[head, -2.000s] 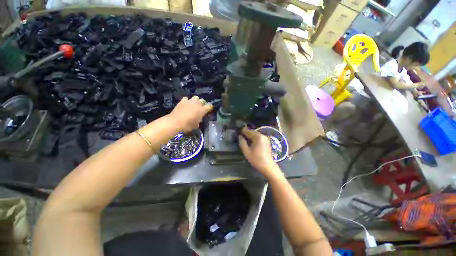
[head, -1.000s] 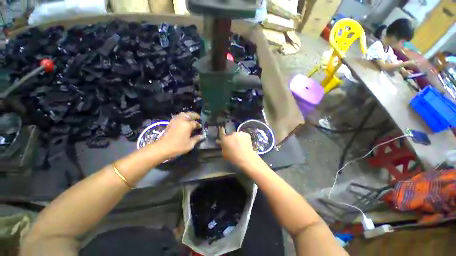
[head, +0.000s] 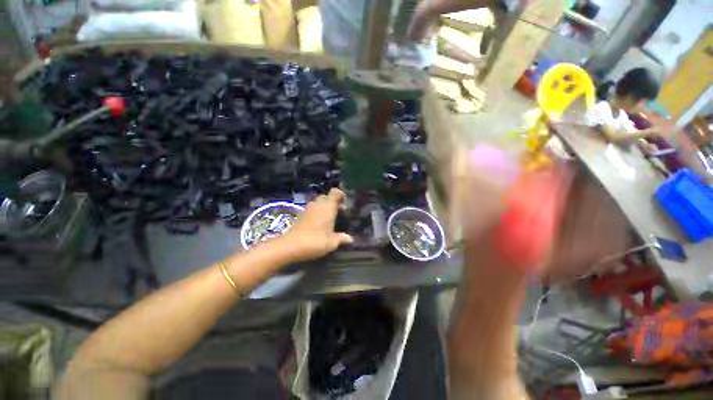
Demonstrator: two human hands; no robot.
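My left hand (head: pixel 313 230) is at the left side of the press fixture (head: pixel 366 226), thumb and forefinger apart; whether it holds a part cannot be told. My right hand (head: pixel 575 223) is strongly blurred, around the red ball knob (head: pixel 525 226) of the press lever. The green hand press (head: pixel 366 160) stands over the fixture. The left bowl (head: pixel 270 222) holds bright metal parts, partly behind my left hand. The right bowl (head: pixel 416 233) holds duller metal parts. Black plastic parts (head: pixel 203 141) lie heaped behind.
An open pale bag (head: pixel 301 344) with black pieces is below the bench edge. A second press's red-ball lever (head: pixel 114 107) and clear tub (head: pixel 35 199) are at left. A seated person (head: pixel 625 109), yellow chair (head: pixel 564 90) and blue bin (head: pixel 688 205) are at right.
My right hand has left the fixture and moved right, to the red knob. My left hand stays by the fixture. The view has shifted, and more of the right bowl shows.
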